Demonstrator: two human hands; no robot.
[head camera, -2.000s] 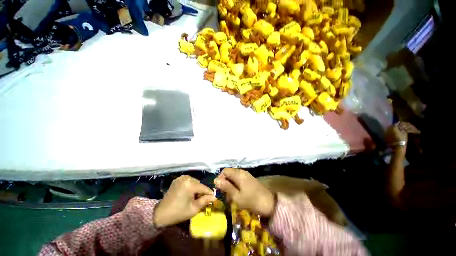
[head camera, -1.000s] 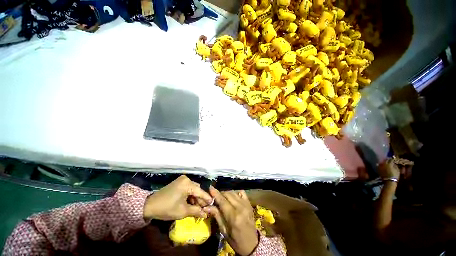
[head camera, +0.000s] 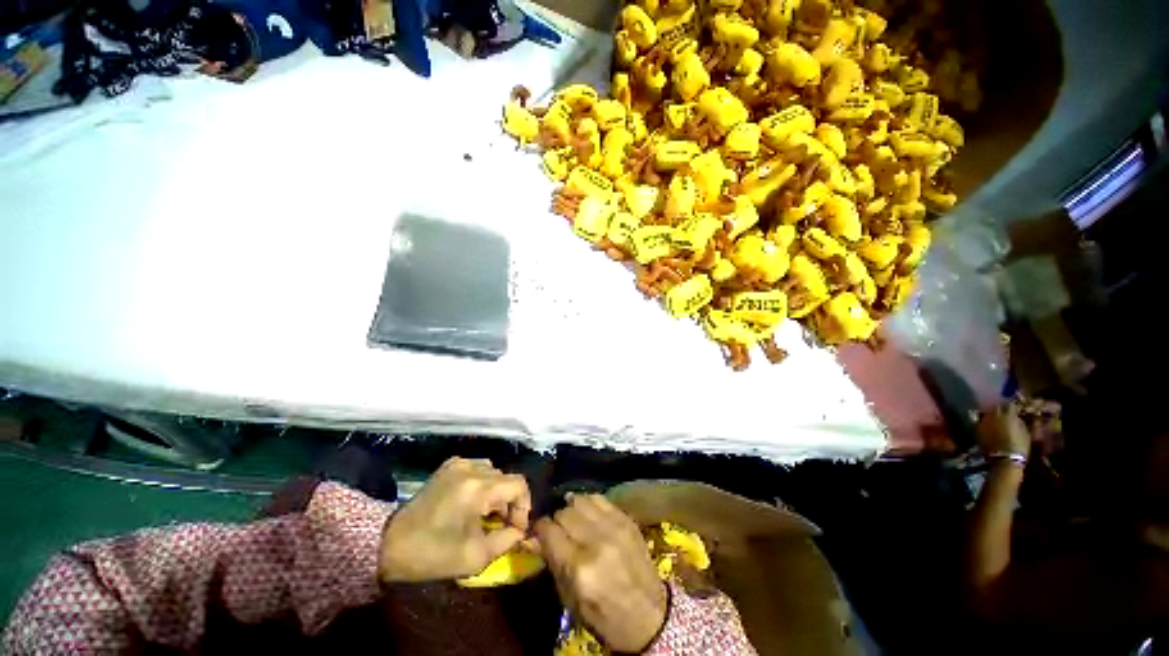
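My left hand (head camera: 451, 523) is closed on a yellow plush toy (head camera: 503, 568), below the table's front edge. Only part of the toy shows under the fingers. My right hand (head camera: 599, 569) is beside it, its fingertips pinched together and meeting the left fingertips at the top of the toy. What lies between the fingertips is too small and hidden to tell. An open brown carton (head camera: 750, 560) with yellow toys in it stands behind and right of my right hand.
The white-covered table (head camera: 231, 256) bears a large pile of yellow toys (head camera: 756, 180), a stack of grey plastic bags (head camera: 444, 286) and blue plush toys (head camera: 280, 28) at the back left. A clear plastic bag (head camera: 955, 301) lies at the right end. Another person's arm (head camera: 997, 513) is at the right.
Since one second ago, both hands have closed more tightly together at the toy. The toy has risen and now shows less, partly covered by my left fingers.
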